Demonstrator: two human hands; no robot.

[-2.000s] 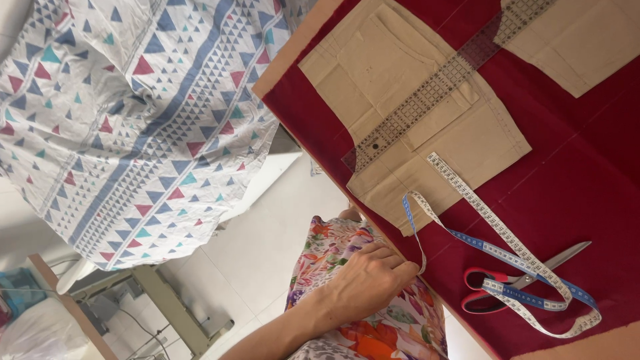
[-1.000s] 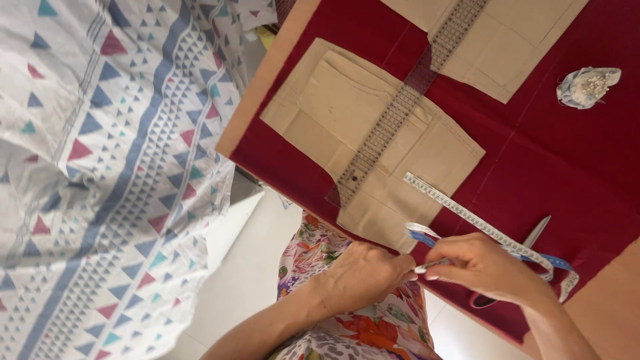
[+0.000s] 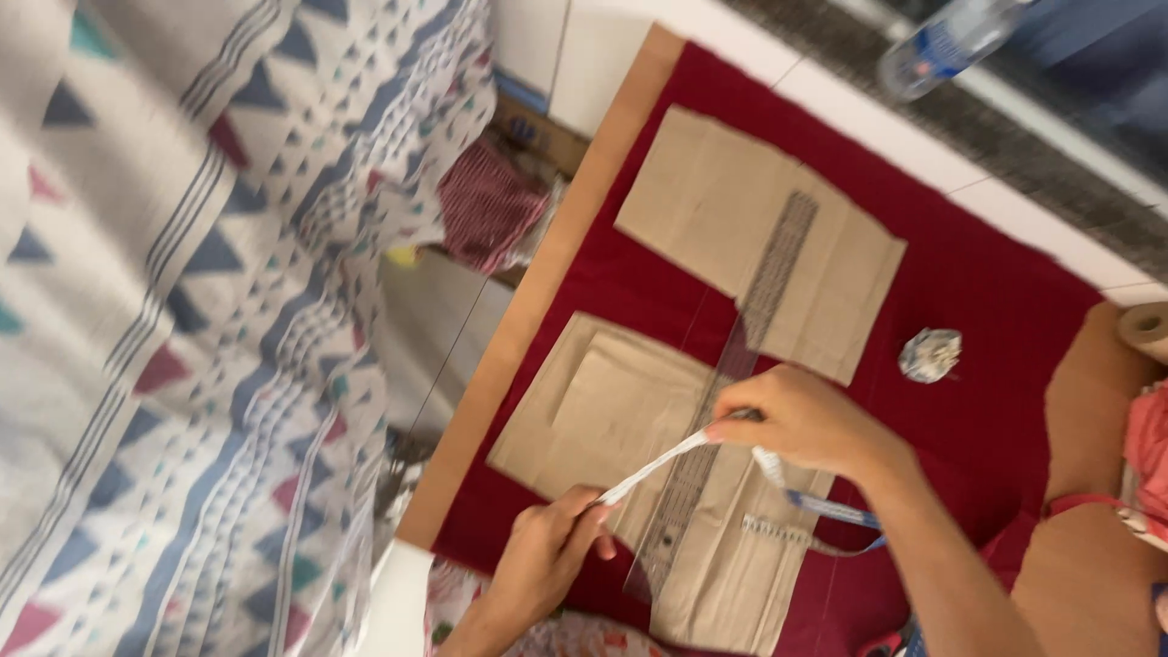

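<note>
My left hand [image 3: 552, 547] grips one end of a measuring tape [image 3: 655, 464], close to the near edge of the dark red fabric [image 3: 630, 315]. Higher and to the right, my right hand [image 3: 803, 420] pinches the same tape, with a small dark object at its fingertips that is too blurred to name. The tape runs taut between both hands over a beige paper pattern piece [image 3: 630, 388]; its loose part hangs below my right hand. A clear plastic ruler [image 3: 689, 484] lies across this piece and a second beige pattern piece [image 3: 712, 196]. Red scissor handles [image 3: 881, 646] show partly at the bottom edge.
A pincushion [image 3: 931, 354] sits on the fabric at right. Beyond the table's wooden edge [image 3: 538, 292], a patterned curtain [image 3: 246, 274] hangs at left. A plastic bottle [image 3: 949, 50] stands on the stone ledge at top right. A paper roll [image 3: 1145, 328] is at the right edge.
My right hand has come in and taken hold of the tape. Both hands have moved from the near table edge to above the pattern, with the tape stretched between them. The view has shifted.
</note>
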